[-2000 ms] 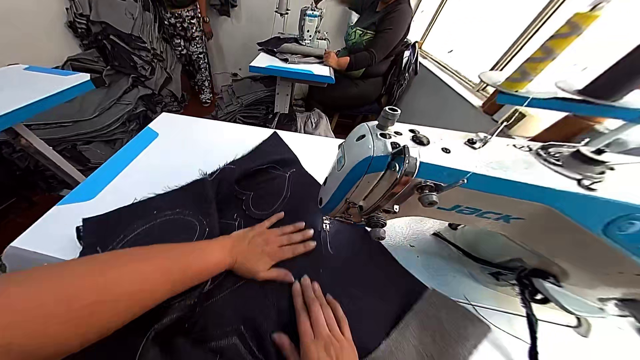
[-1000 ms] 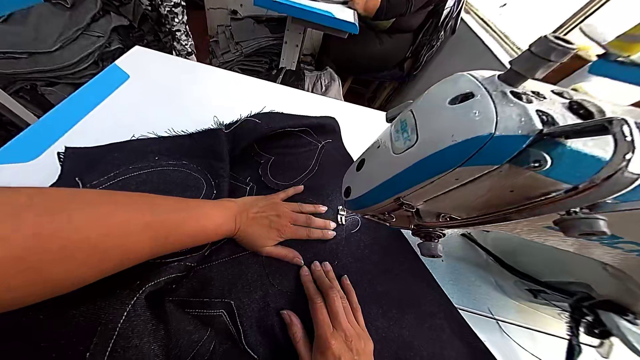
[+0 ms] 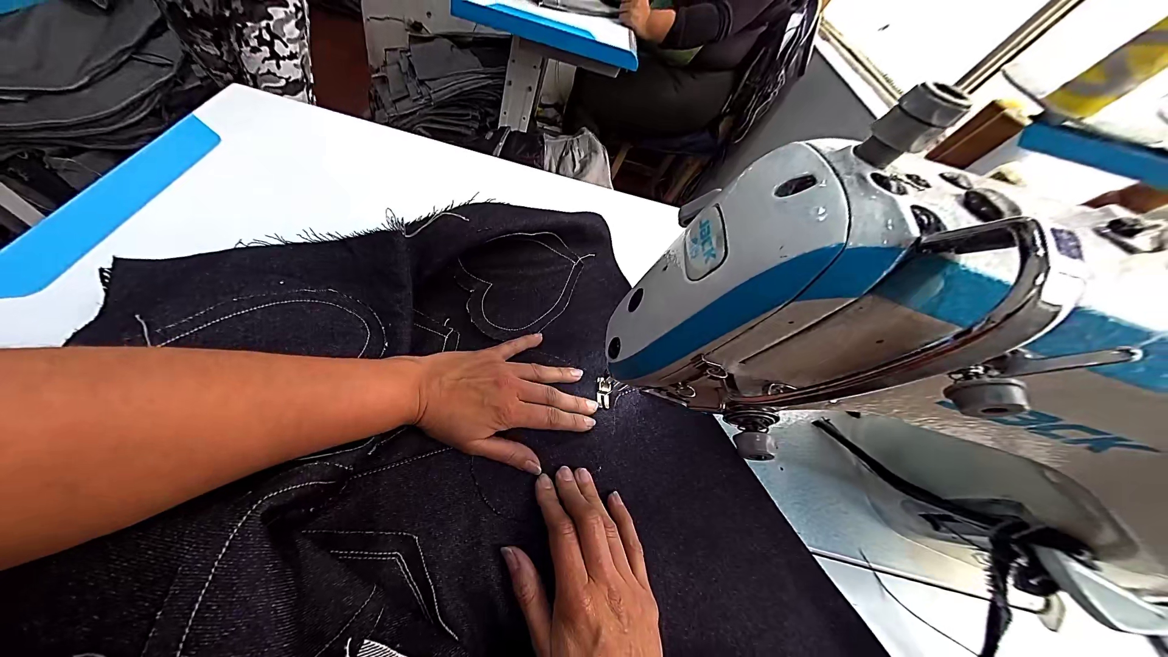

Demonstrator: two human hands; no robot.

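Dark denim fabric with pale stitched outlines, a heart and curved lines among them, lies under the presser foot of a Jack sewing machine. My left hand rests flat on the denim with fingers spread, its fingertips just left of the foot. Below it, my right hand presses on the cloth, fingers pointing up toward the foot and thumb apart. Neither hand grips anything. The needle's tip cannot be made out.
The white table has a blue edge strip at left. Stacks of dark cloth lie behind it. Another person's hand rests at a farther table. Black cloth strips hang at the machine's right.
The view has moved closer to the machine head since the oldest frame. Both hands remain flat on the denim near the foot, with little plain change.
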